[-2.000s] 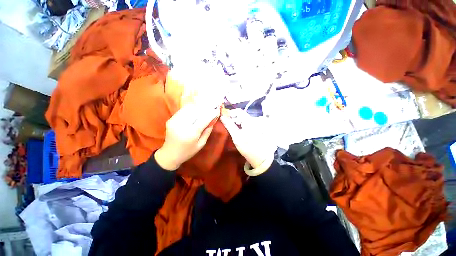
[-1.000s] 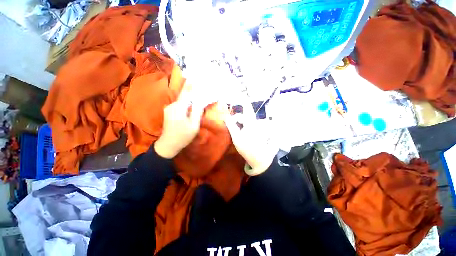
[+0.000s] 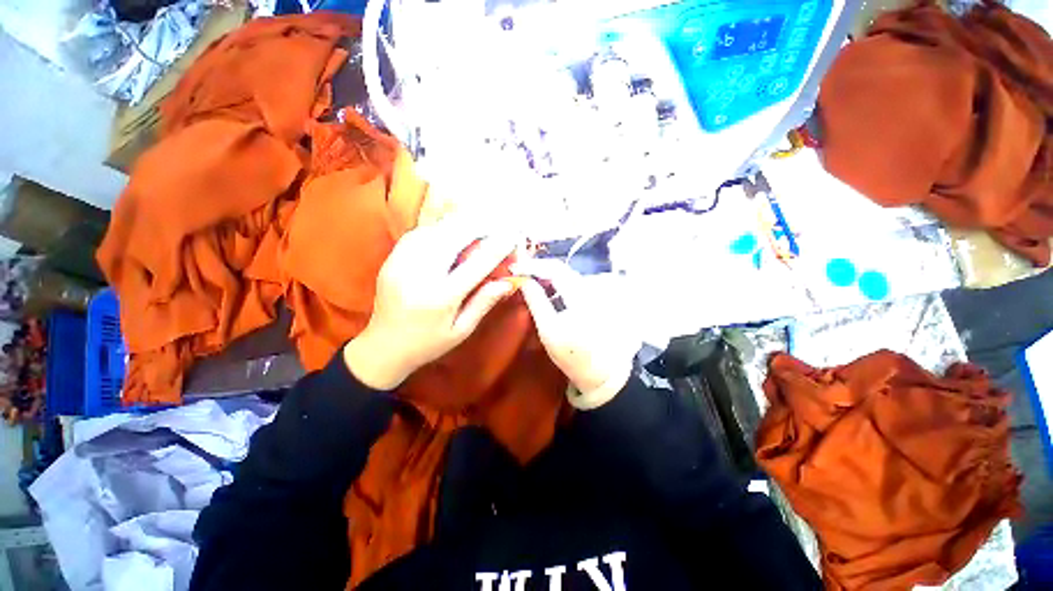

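Observation:
Rust-orange cloth hangs from my two hands down over my lap, at the front of the white overlock machine. My left hand grips the cloth with bent fingers and thumb, left of centre. My right hand pinches the cloth edge from the right, its fingertips close to those of my left hand. The lamp glare washes out the needle area and part of my fingers, so the exact stitching point cannot be made out.
An orange pile lies at left. More orange heaps are beyond the machine at right and at lower right. A blue control panel, blue discs, pale lilac cloth and a blue crate also show.
My left hand has turned and its fingers have come over towards my right fingertips. The cloth between my hands is bunched differently. The piles have stayed put.

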